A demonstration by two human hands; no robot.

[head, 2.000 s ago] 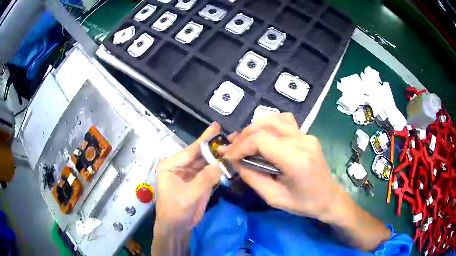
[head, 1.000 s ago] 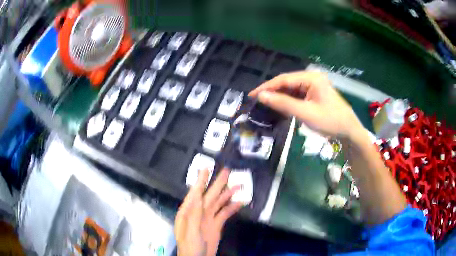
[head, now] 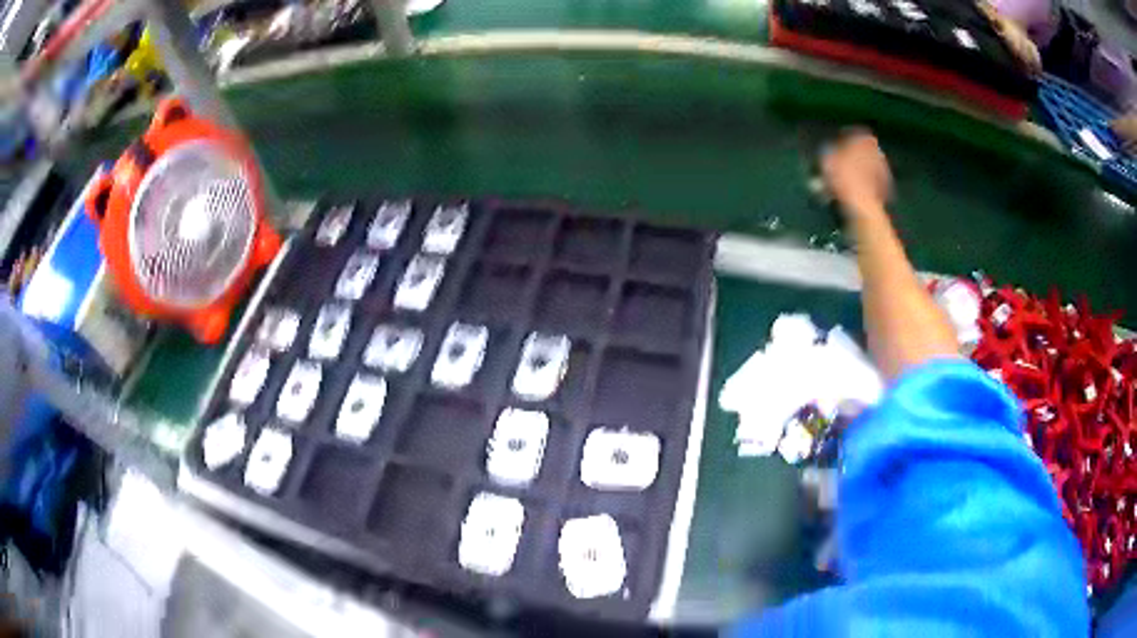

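Note:
My right hand is stretched far forward over the green bench surface, at the upper right. It is small and blurred. A dark and pale blur shows at its fingertips, and I cannot tell whether it is a held thing. My left hand is not in view. The black foam tray lies in front of me. Several pale rounded-square back covers with dark centres sit in its pockets, and other pockets are bare.
An orange-red fan stands at the left. Loose white papers lie right of the tray, with small units partly behind my blue sleeve. A heap of red pieces is at far right. Another dark tray is at the top right.
The view has swung up and forward. Both hands were on an open watch case, then over the tray; now my right hand reaches far forward and my left hand has left the picture.

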